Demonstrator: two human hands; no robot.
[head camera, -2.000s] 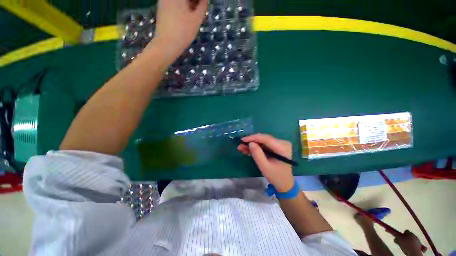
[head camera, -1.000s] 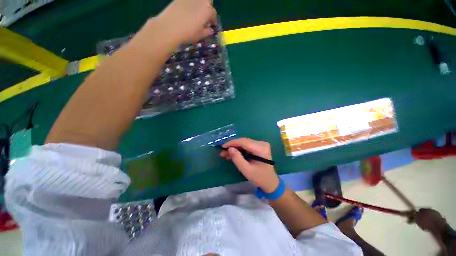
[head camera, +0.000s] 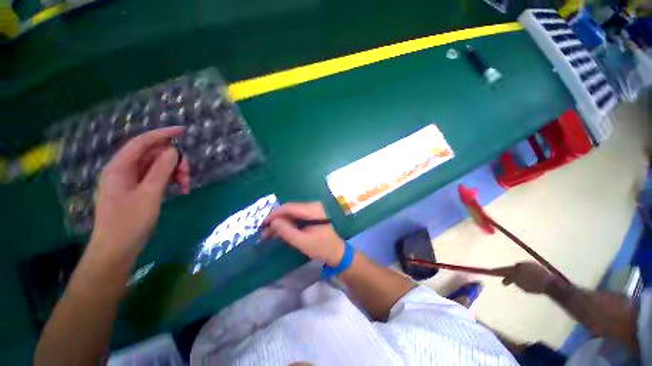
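Observation:
My left hand (head camera: 139, 179) is over the near part of the clear blister tray (head camera: 207, 121). Its fingertips are pinched on a small dark component (head camera: 176, 151). My right hand (head camera: 304, 230), with a blue band (head camera: 339, 261) on the wrist, holds a slim black tool (head camera: 313, 222). The tool's tip is hidden by the fingers at the right end of the die-cut adhesive sheet (head camera: 236, 230). The sheet is bright with glare there and olive-yellow at its left end. The image is somewhat blurred.
An orange-and-white strip (head camera: 389, 170) lies right. Beyond are a small dark item (head camera: 483, 64) and a white slotted tray (head camera: 568, 68). A red stand (head camera: 547, 149) is at the bench edge. Another person's hand (head camera: 532, 277) holds a red-brown handle on the floor side. A white tray is at lower left.
My left hand has come back from the far side of the blister tray to its near part, now showing the dark component. My right hand still holds the tool. The view has turned right.

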